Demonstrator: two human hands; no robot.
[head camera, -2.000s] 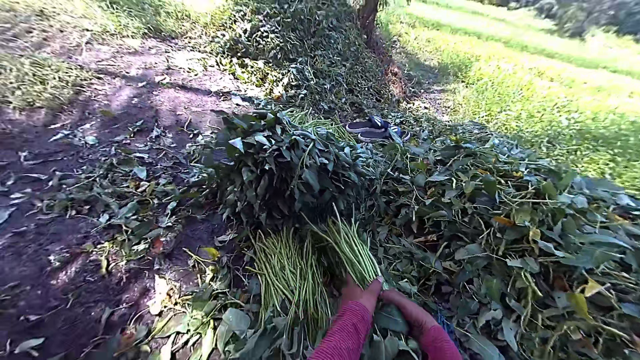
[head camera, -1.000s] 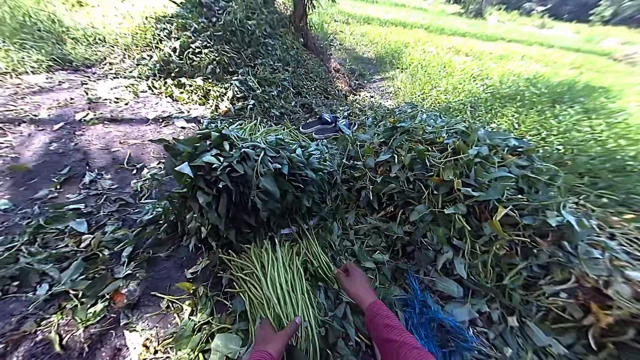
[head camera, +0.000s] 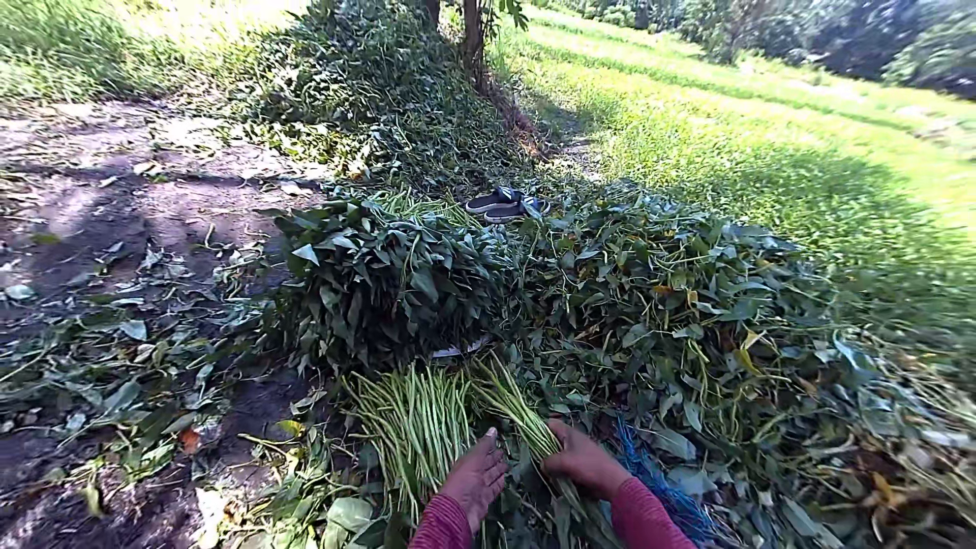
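My right hand (head camera: 583, 461) is closed around a small bunch of green leafy-vegetable stems (head camera: 522, 412), whose cut-looking ends point away from me. To its left my left hand (head camera: 476, 476) is spread with its fingers apart and holds nothing. It lies beside the right edge of a wider bundle of green stems (head camera: 415, 427) on the ground. Behind both bunches stands a thick stack of dark green leaves (head camera: 389, 282), with pale stems showing at its back.
A heap of loose leafy vines (head camera: 656, 282) fills the right side. Blue plastic twine (head camera: 659, 484) lies right of my right hand. A pair of sandals (head camera: 503, 204) sits behind the stack, near a tree trunk (head camera: 473, 42). Scattered leaves cover the bare soil (head camera: 152, 213) at left.
Two seconds ago both my hands were together at the small bunch. Since a second ago my right hand has closed on it, and my left hand has moved to the right side of the wide bundle.
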